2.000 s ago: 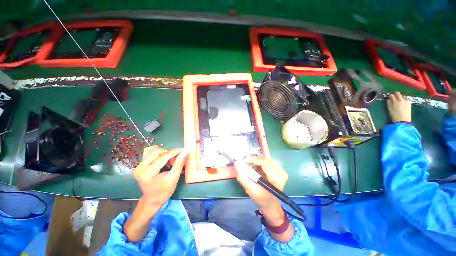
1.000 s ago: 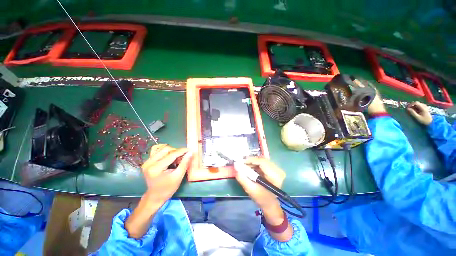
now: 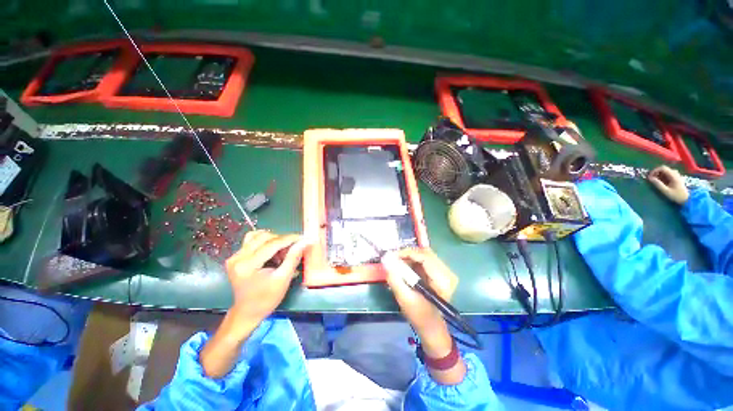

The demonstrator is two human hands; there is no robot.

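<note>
An open tablet unit [image 3: 371, 186] with a silvery block lies in an orange-red frame [image 3: 314, 201] in front of me. My right hand [image 3: 419, 282] holds the soldering iron [image 3: 434, 300] like a pen, its tip over the circuit board [image 3: 352, 244] at the near end. My left hand [image 3: 264, 261] is at the frame's left edge, fingers closed on the solder wire [image 3: 207, 155], a thin pale strand running up to the upper left. The small part at its fingertips is too blurred to tell.
Left are a red pile of small components [image 3: 205, 221], a small dark block [image 3: 256, 201] and a square black fan [image 3: 104, 221]. Right are a round fan [image 3: 444, 164], a whitish cup [image 3: 481, 213] and an iron holder [image 3: 560, 151]. Framed units [image 3: 178, 78] lie behind. Another person's blue sleeve [image 3: 635, 253] is at right.
The view has shifted a little. The iron tip has moved slightly on the board. The framed units behind have moved rightward. At right, the other person's near arm has reached in behind the iron holder.
</note>
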